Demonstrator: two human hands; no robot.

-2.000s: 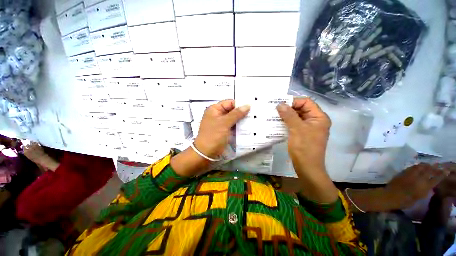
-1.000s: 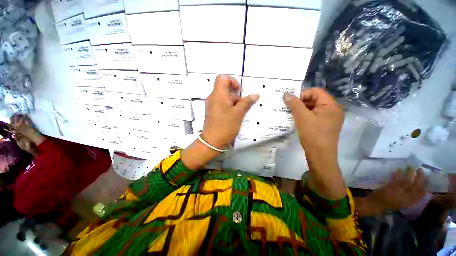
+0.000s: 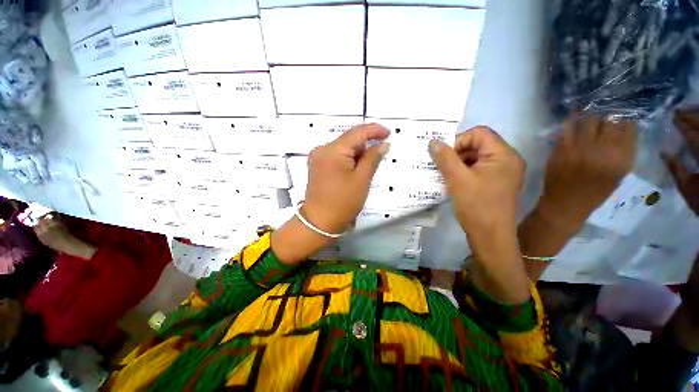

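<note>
A white label strip (image 3: 405,174) with black dots and fine print hangs between my hands, its top edge over a box in the right column. My left hand (image 3: 337,178) pinches its left edge with thumb and forefinger. My right hand (image 3: 484,180) pinches its right edge near the print. White unit boxes lie edge to edge in rows. Those just above the strip, such as this blank box (image 3: 418,93), have no label. Labelled boxes (image 3: 241,132) with a dot and print lie to the left. The strip hides the boxes under it.
A shiny bag of dark cables (image 3: 613,57) lies at the upper right. Another worker's hand (image 3: 590,161) reaches beside it, near a white card (image 3: 625,203) with a round mark. A person in a red sleeve (image 3: 100,268) is at left, below a heap of small white pieces (image 3: 23,99).
The strip's top edge has come up against the lower edge of the blank box. The other worker's arm at right has moved up to the cable bag. My hands still hold the strip.
</note>
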